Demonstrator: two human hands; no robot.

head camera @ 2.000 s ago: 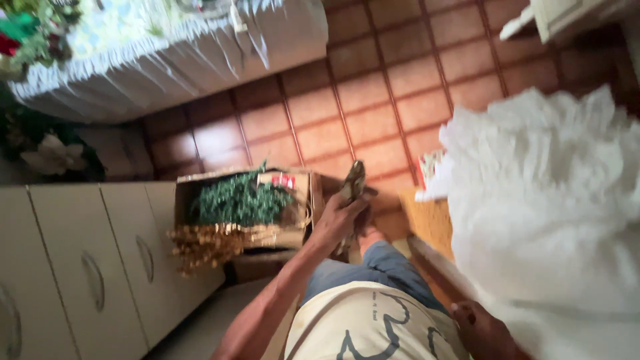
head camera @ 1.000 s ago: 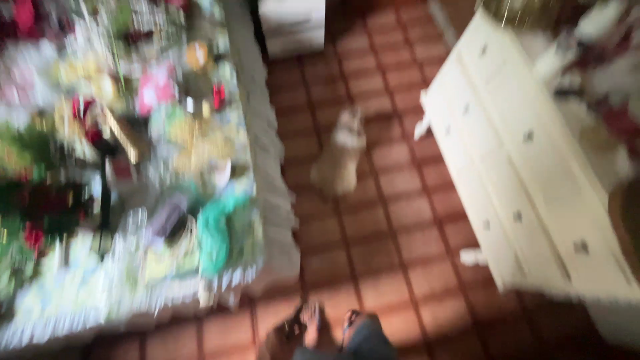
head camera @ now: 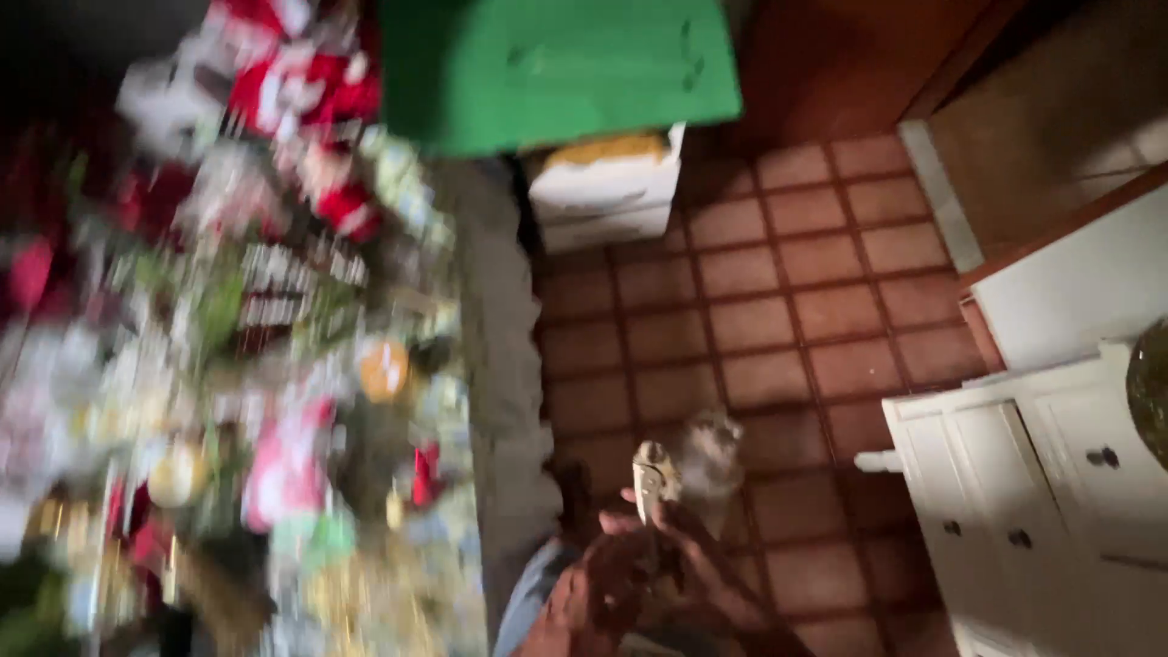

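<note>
Both hands are low in the view, close together and blurred, around a slim pale object (head camera: 649, 479) with a rounded, patterned top; its exact kind I cannot tell. My left hand (head camera: 593, 575) is on its left side, fingers near its lower part. On the other side my right hand (head camera: 698, 552) touches or holds it. The lower part of the object is hidden among the fingers. Beyond the hands, a small light-furred animal (head camera: 714, 456) is on the tiled floor.
A cloth-covered table (head camera: 511, 365) at left bears many blurred Christmas decorations. At the top, a green panel (head camera: 584, 73) juts above a white drawer unit (head camera: 607, 196). A white cabinet (head camera: 995, 511) stands at right, near a doorway (head camera: 944, 196).
The view has swung from the box of green garland to the decorated table and floor. Both hands now come together at the pale object; a second ago they were not clearly visible.
</note>
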